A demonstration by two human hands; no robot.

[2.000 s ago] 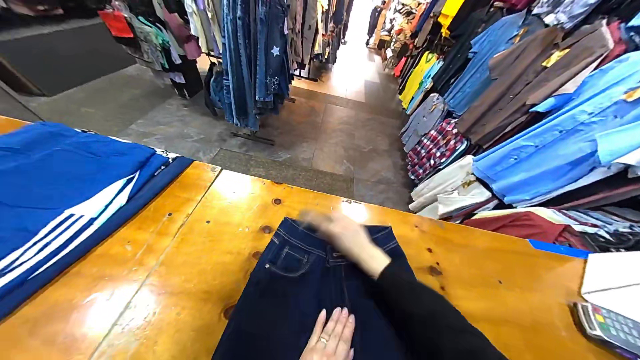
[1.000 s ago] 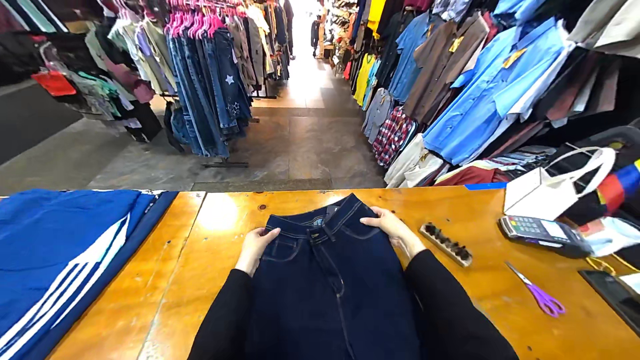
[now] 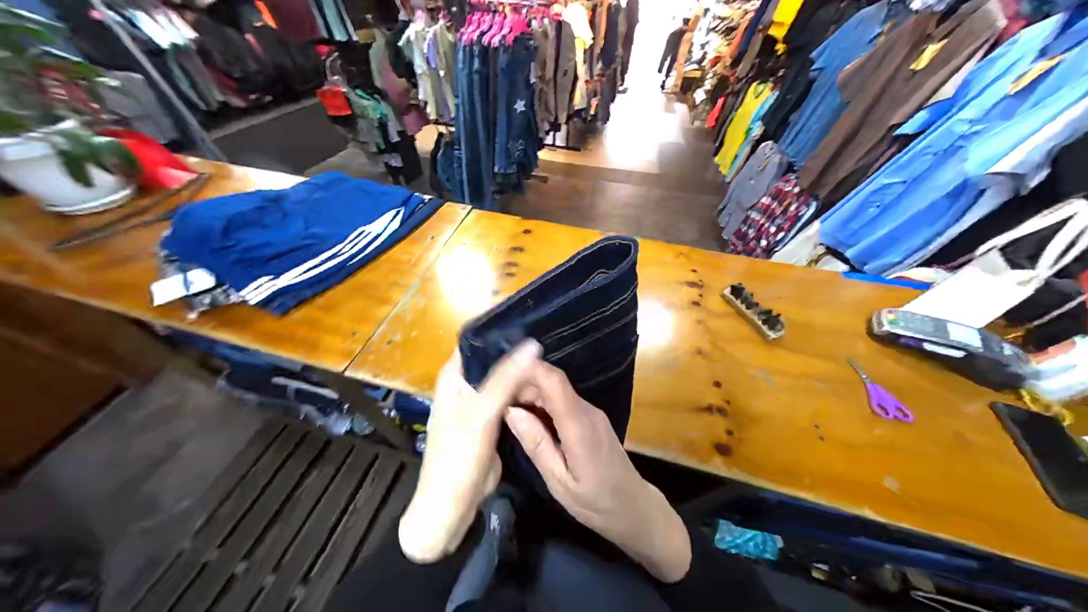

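Dark blue denim jeans, folded lengthwise, are raised at the near edge of the wooden counter, with the waistband opening up and their lower part hanging below the counter edge. My left hand grips the near end of the waistband. Beside it, my right hand has its fingers at the same end of the denim, its fingertips close to the left hand; blur hides whether they pinch the cloth. Blue track pants with white stripes lie folded on the counter to the left.
On the counter to the right are a small tray of dark pieces, purple-handled scissors, a card terminal and a black phone. A potted plant stands far left. Clothes racks stand beyond.
The jeans, spread flat on the counter a second ago with a hand at each side of the waistband, are now folded and raised, and my hands have come together. The view has swung left.
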